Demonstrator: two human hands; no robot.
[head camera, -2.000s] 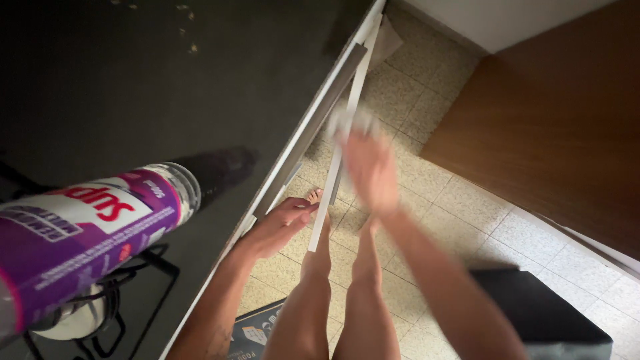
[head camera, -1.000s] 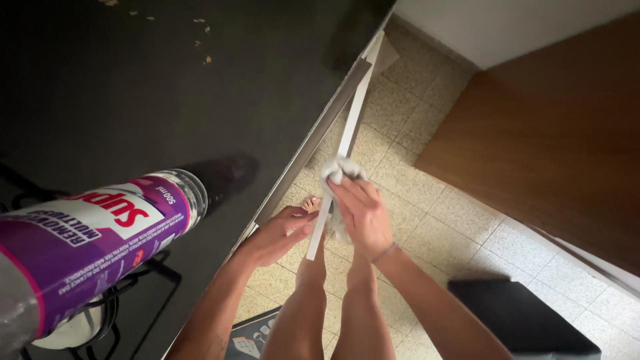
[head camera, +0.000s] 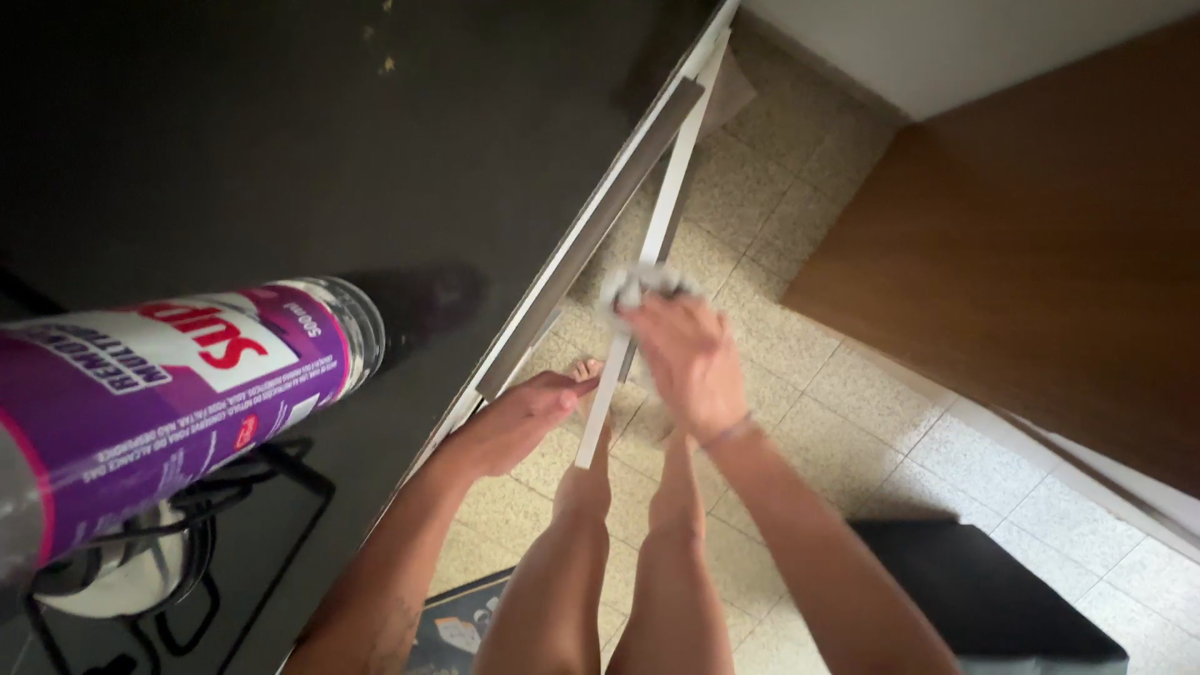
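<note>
A cabinet door (head camera: 672, 202), seen along its white top edge, stands ajar from the counter front. My right hand (head camera: 689, 361) presses a pale cloth (head camera: 647, 286) onto that edge; hand and cloth are slightly blurred. Near the door's free end, my left hand (head camera: 530, 422) is at its inner side, fingertips reaching the door; whether it grips cannot be told. A clear plastic bottle with a purple label (head camera: 216, 352) looms at the left, over the dark countertop (head camera: 469, 141).
A gas burner (head camera: 141, 562) with a black wire grate (head camera: 281, 469) lies at lower left. Brown wooden furniture (head camera: 1012, 244) stands at right, a black stool or box (head camera: 975, 591) at lower right. A dark printed mat (head camera: 459, 623) lies on the tiled floor, beside my legs.
My right hand and the cloth were blurred near the door's upper part, then lower and clearer a second ago. Now they are slightly farther up the edge again. The left hand stays by the door.
</note>
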